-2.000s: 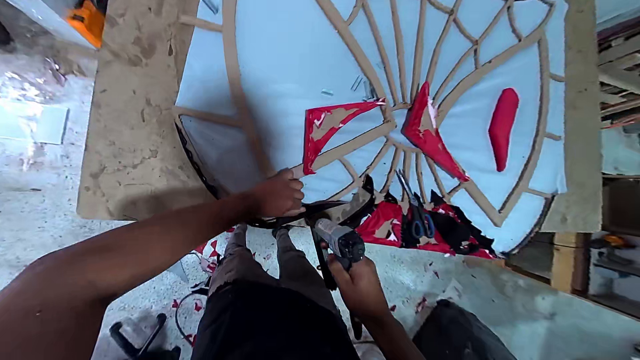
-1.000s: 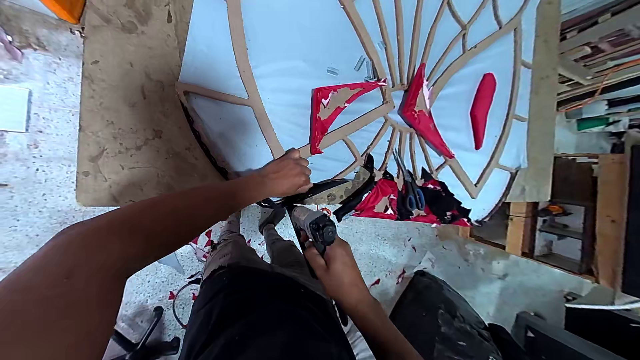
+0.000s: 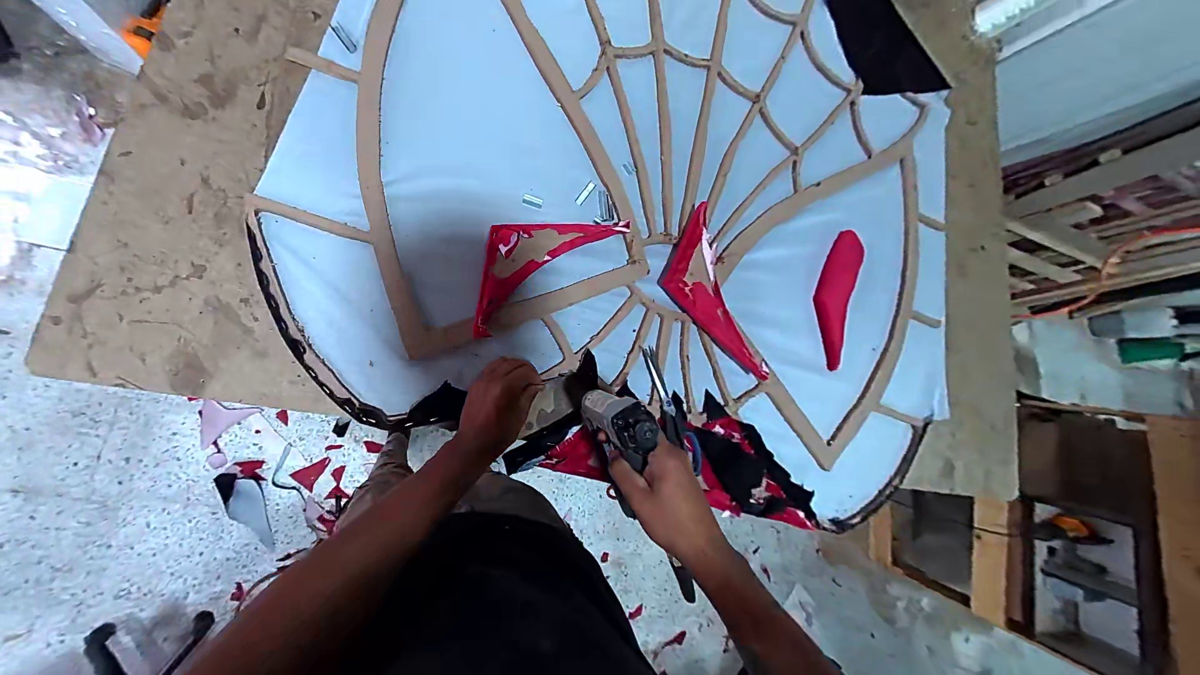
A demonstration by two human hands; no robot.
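My right hand (image 3: 661,497) grips a stapler-like power tool (image 3: 621,424) at the near edge of the panel. To its left, my left hand (image 3: 500,401) pinches black fabric (image 3: 439,407) at the rim of a wooden web-shaped frame (image 3: 377,187) over white sheeting. Beside the tool lie blue-handled scissors (image 3: 661,384), partly hidden, on red and black fabric-covered pieces (image 3: 750,464). Two red-edged wooden pieces, one at the left (image 3: 497,281) and one at the middle (image 3: 703,295), rest on the frame. A solid red piece (image 3: 837,295) lies farther right.
Staple strips (image 3: 605,204) lie on the white sheeting. Brown board (image 3: 178,225) extends beneath the panel. Red scraps (image 3: 309,473) litter the floor. A wooden shelf unit (image 3: 1083,525) and stacked timber (image 3: 1106,216) stand at the right; an orange tool (image 3: 142,30) is at the upper left.
The tool in my right hand has moved up from below the panel's edge to the rim. My left hand stays by the rim. The view has shifted.
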